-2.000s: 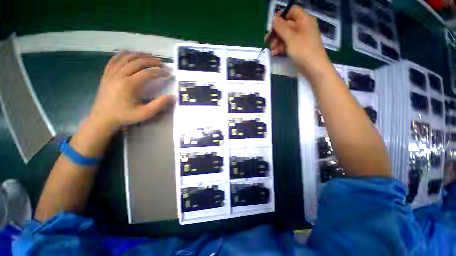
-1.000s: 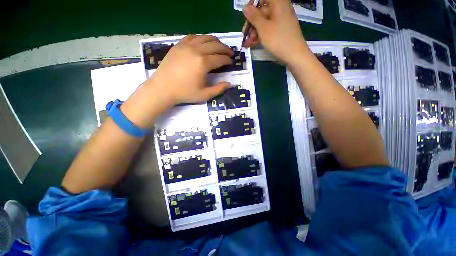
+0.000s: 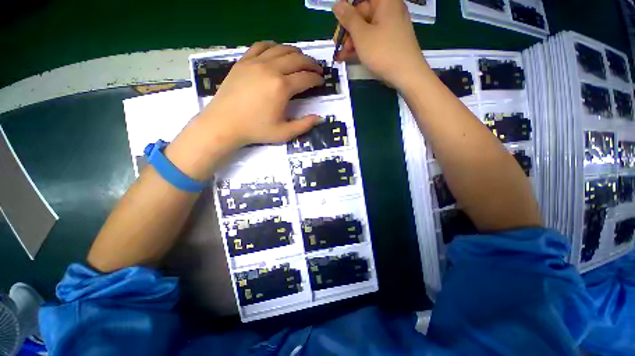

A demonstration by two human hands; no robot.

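Observation:
A white blister tray with two columns of black circuit boards lies in front of me. My left hand lies across the tray's upper part, its fingertips on the top right circuit board, which it partly covers. My right hand holds dark tweezers above that board, tips pointing down at its upper edge. Any small piece at the tips is too small to tell. A liner sheet with a white end lies partly under my left forearm and the tray.
Stacked white trays with boards stand at the right, partly behind my right forearm. More board trays lie at the top right. A second liner strip lies at the far left. A small fan is at the lower left.
My left hand has moved right from beside the tray onto the top right board. My right hand has moved left with the tweezers. The tray appears shifted left and slightly tilted in view.

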